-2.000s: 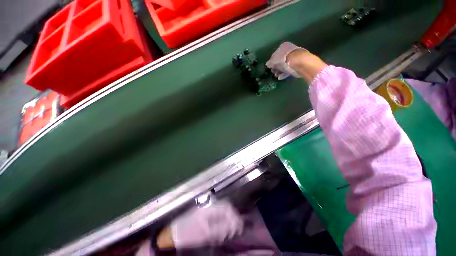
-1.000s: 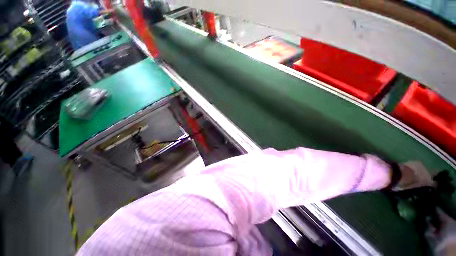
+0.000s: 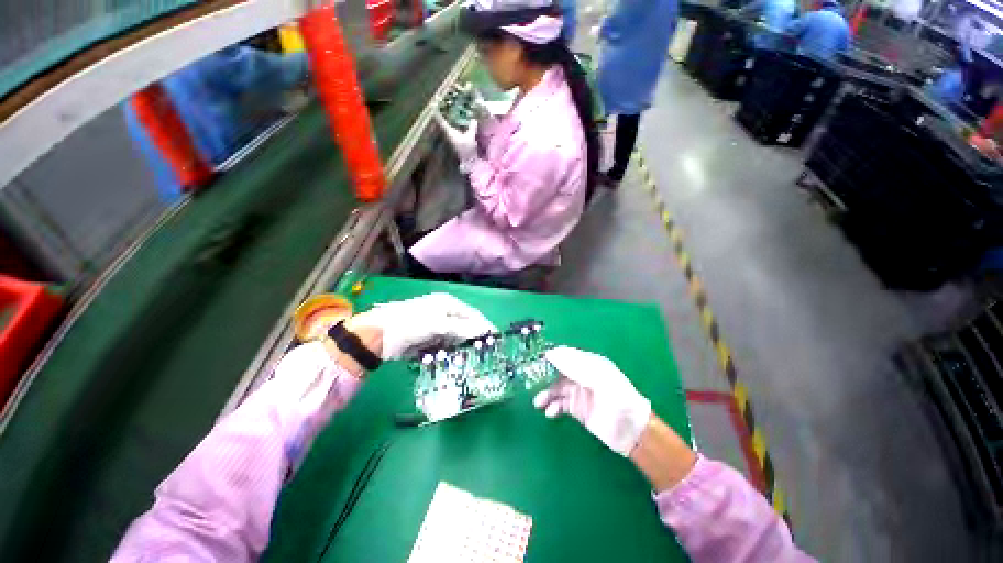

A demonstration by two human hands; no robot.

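Observation:
A green circuit board (image 3: 473, 377) with small upright capacitors along its far edge is held above the green mat (image 3: 594, 495). My left hand (image 3: 423, 327), in a white glove with a black wrist band, holds the board at its far left side. My right hand (image 3: 594, 398), also gloved, is at the board's right end, fingers bent; its exact contact there is hard to tell. A dark object (image 3: 410, 419), perhaps a marker, shows at the board's lower left corner.
A label sheet (image 3: 471, 530) and thin dark tweezers (image 3: 354, 500) lie on the mat. A yellow tub or tape roll (image 3: 322, 316) is at the corner beside the green conveyor (image 3: 165, 330). A person in pink (image 3: 528, 165) sits beyond the mat, holding a board.
The view has swung from the conveyor to the bench. The board, first reached for on the belt, is now held over the mat with both my hands at it.

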